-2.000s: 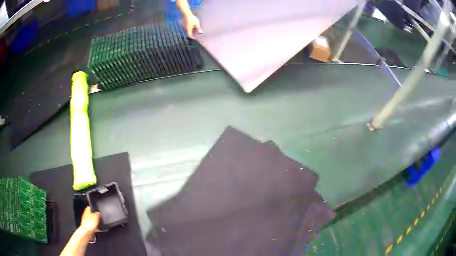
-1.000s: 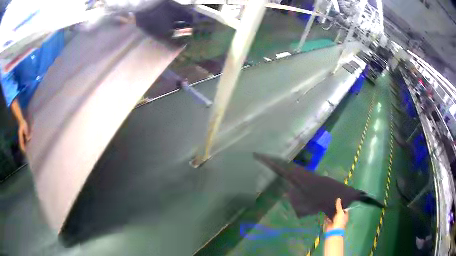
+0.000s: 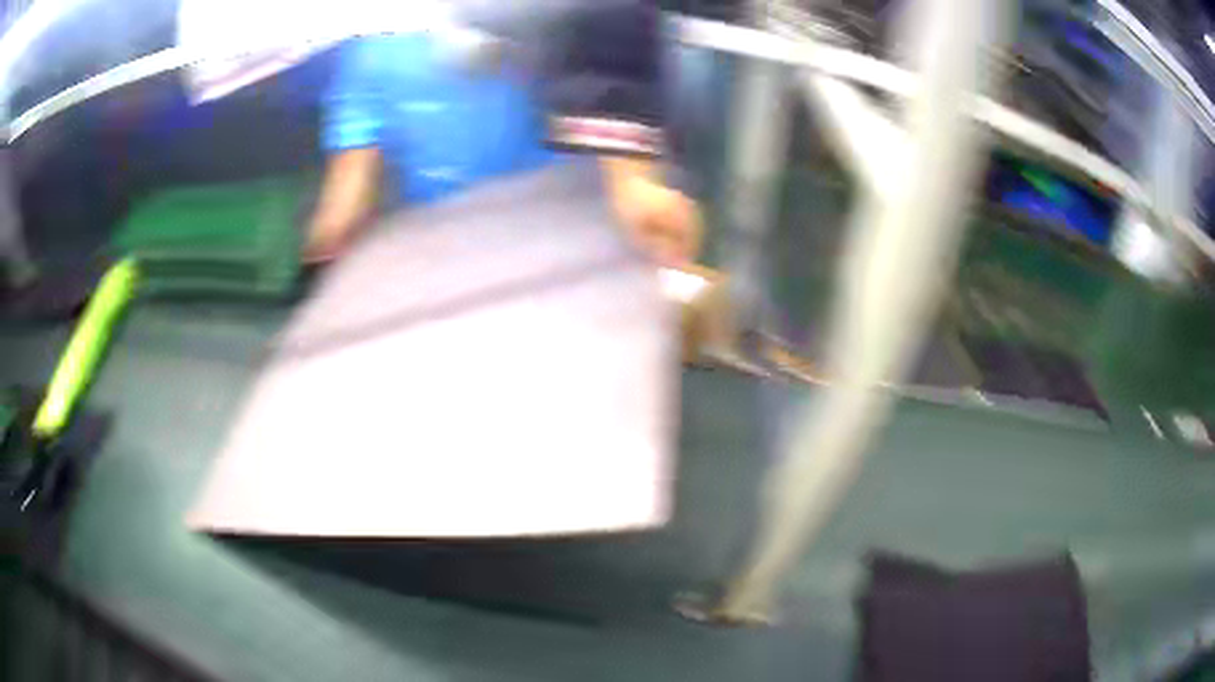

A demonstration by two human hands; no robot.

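The frame is blurred and neither of my hands is in view. A large pale grey-white sheet (image 3: 466, 386) is tilted over the green bench (image 3: 533, 633), its near edge raised above a dark shadow. Another person in blue across the bench has hands at the sheet's far left and right edges. A dark mat (image 3: 975, 620) lies at the bottom right, cut off by the picture's lower edge.
A cream post (image 3: 853, 373) stands on the bench right of the sheet. A yellow-green roll (image 3: 87, 349) lies at the far left. Green boards in a rack (image 3: 213, 240) stand at the back left. A small brown carton (image 3: 706, 317) is behind the sheet's right edge.
The view has swung back left. My hand with the blue band, which held a dark mat over the bench's near edge, has left the picture. The pale sheet now faces me more squarely.
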